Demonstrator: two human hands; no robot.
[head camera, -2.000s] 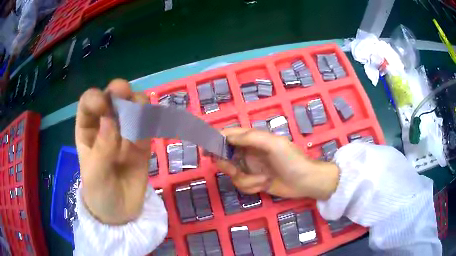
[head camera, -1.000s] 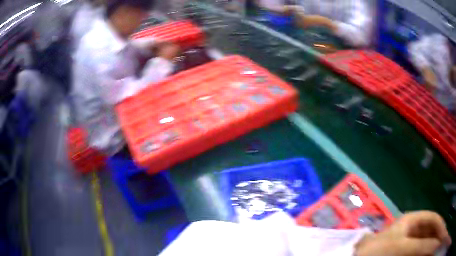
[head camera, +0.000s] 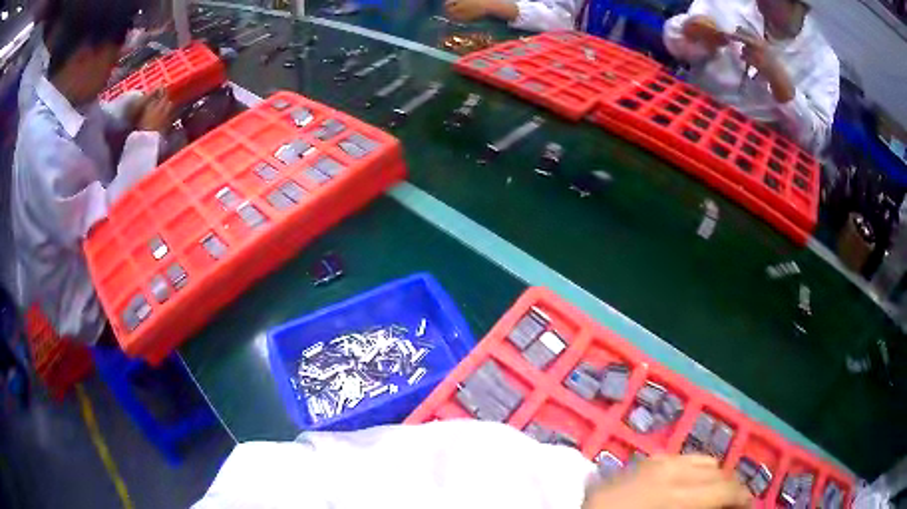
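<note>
My left hand (head camera: 668, 485) is cut off by the bottom edge, back up, over the near red compartment tray (head camera: 527, 403). Its fingertips are hidden, so I cannot tell if it holds anything. My right hand is out of the picture. The tray pockets hold short grey mesh strips (head camera: 489, 391), mostly side by side. The blue parts bin (head camera: 451, 316) stands left of this tray, with a loose heap of silver metal parts (head camera: 363, 368).
A raised red tray (head camera: 269, 249) with sparse grey pieces stands at left, beside a person in white. A small dark piece (head camera: 326, 267) lies behind the bin. The green belt (head camera: 617, 254) carries scattered strips. More red trays (head camera: 716, 149) and people's hands are across it.
The view has swung left from the near tray to the bin and raised tray. The grey strip earlier held between both hands is no longer seen. My right hand has left the picture.
</note>
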